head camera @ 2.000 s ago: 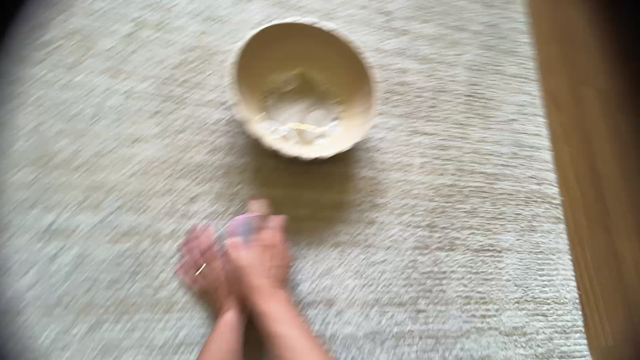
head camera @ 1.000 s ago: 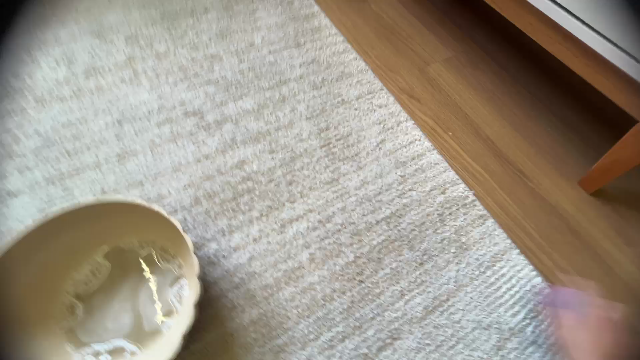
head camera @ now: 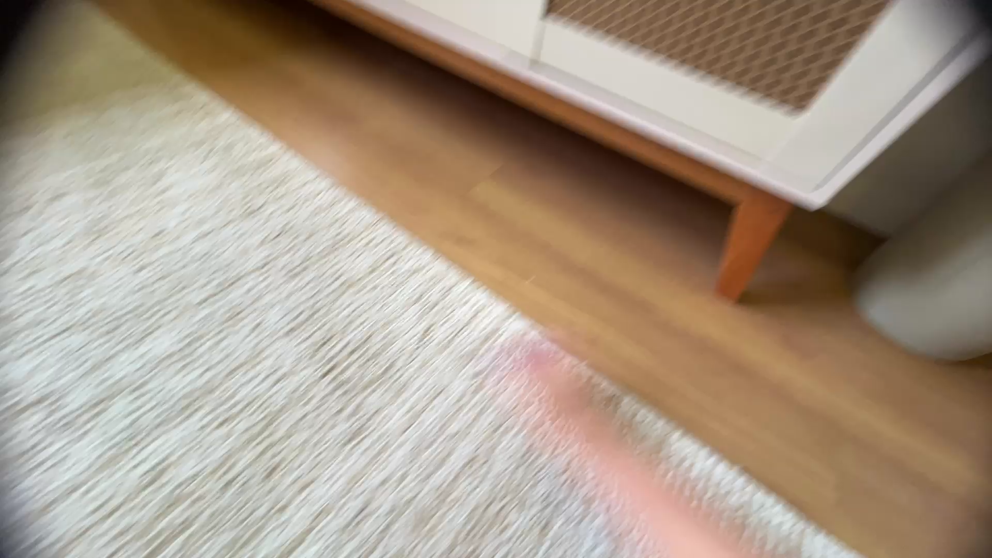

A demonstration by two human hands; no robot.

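Note:
One bare arm reaches in from the lower right, and my right hand (head camera: 546,372) at its end is a motion-blurred patch over the border of the pale woven rug (head camera: 256,333). A faint pinkish-purple tint shows around the fingertips; whether the hand holds something cannot be told. The wooden floor (head camera: 465,225) lies just beyond the hand. My left hand is out of view.
A white cabinet (head camera: 659,93) with a woven cane panel (head camera: 744,39) stands across the top right on an orange-brown wooden leg (head camera: 748,244). A pale rounded object (head camera: 938,302) is at the right edge.
The view has swung far toward the cabinet. The cream bowl seen in both earlier frames is out of view. Both hands were together near the bowl two seconds ago; one shows now.

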